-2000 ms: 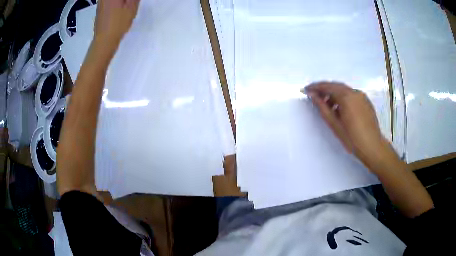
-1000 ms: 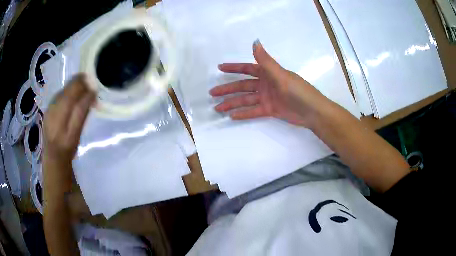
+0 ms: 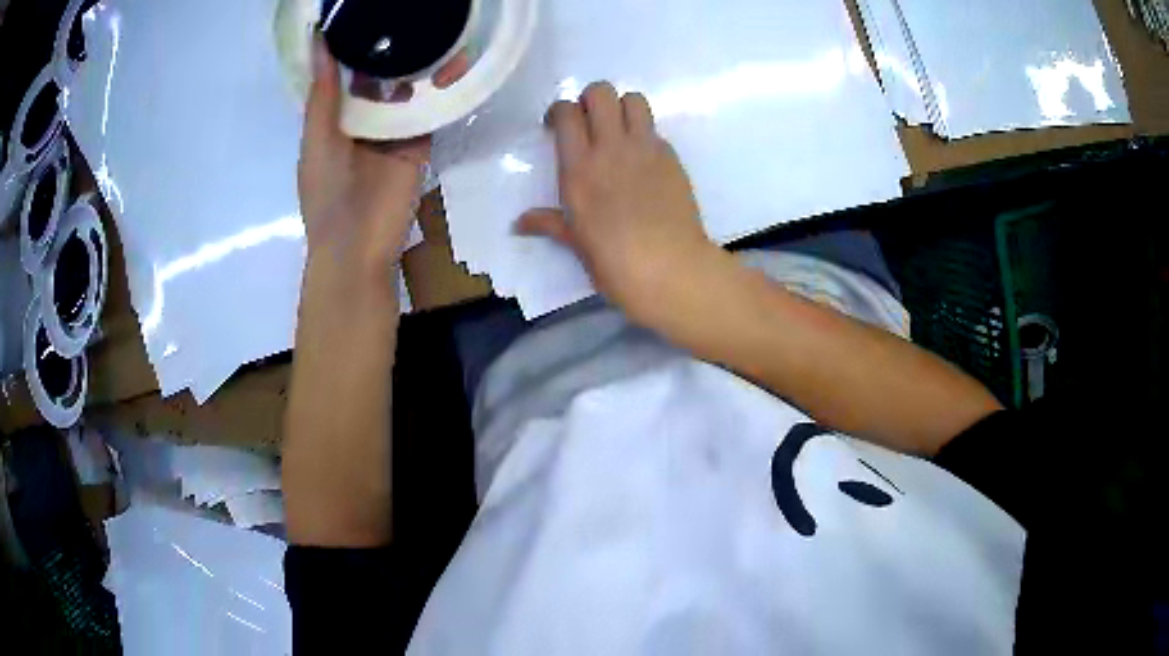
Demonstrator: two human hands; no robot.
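Note:
My left hand (image 3: pixel 365 167) holds a white ring-shaped housing (image 3: pixel 481 87) with a glossy black centre, at the upper left. The thumb is at its rim and fingertips show through the slot below the centre. The housing's top is cut off by the picture's edge. My right hand (image 3: pixel 622 180) lies palm down on the glossy white sheets (image 3: pixel 756 141), right of and below the housing, fingers bent. Whether it grips a sheet's edge cannot be told. No label is visible on the part of the black centre in view.
Several white housings (image 3: pixel 51 288) with dark centres overlap at the far left. Glossy sheet stacks lie at left (image 3: pixel 205 167) and upper right (image 3: pixel 1026 77). Crumpled white sheets (image 3: pixel 192 564) are low at left. A green-edged dark crate or frame (image 3: pixel 1006 308) is at right.
My left hand now has the housing further up and right, over the sheets. My right hand has gone from spread open to bent fingers on the sheets. The view has shifted down.

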